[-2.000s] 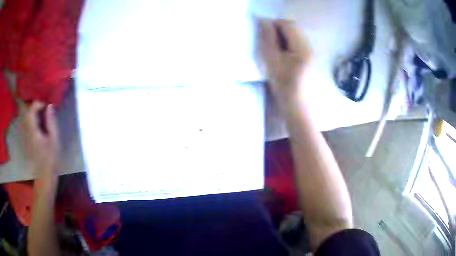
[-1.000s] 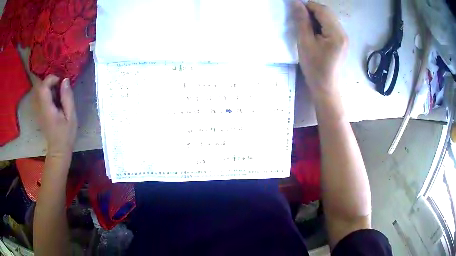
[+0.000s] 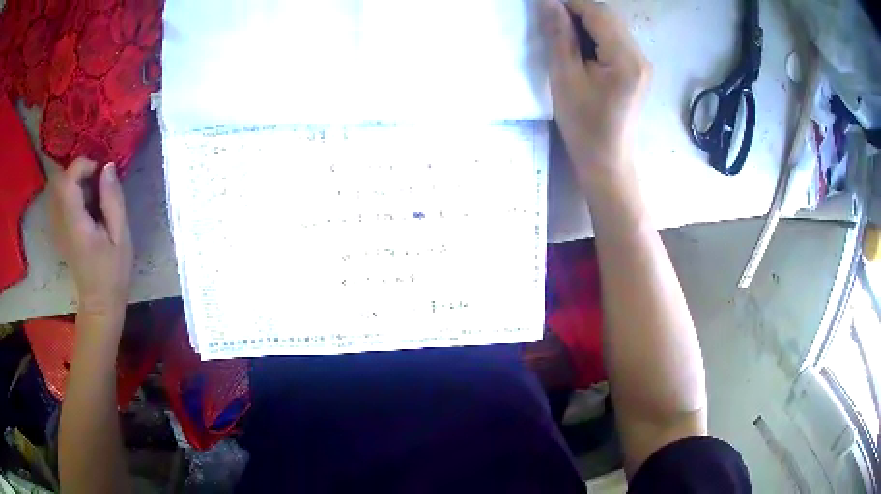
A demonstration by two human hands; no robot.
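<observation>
A white printed work order lies in front of me, its lower edge over the table's front edge. Its upper part is a blank, washed-out sheet turned up. My right hand grips the right edge of that upper sheet. My left hand rests at the lower edge of the dark red floral lace, fingers curled; whether it pinches the lace I cannot tell. A plain bright red lining piece lies at the far left, beside the lace.
Black-handled shears lie on the table at the right. A narrow pale strip hangs over the table's edge near them. Red fabric and other items sit below the front edge.
Since two seconds ago, the blur has cleared and print shows on the lower page. In the last second the whole view has shifted slightly; both hands keep about the same places on the things.
</observation>
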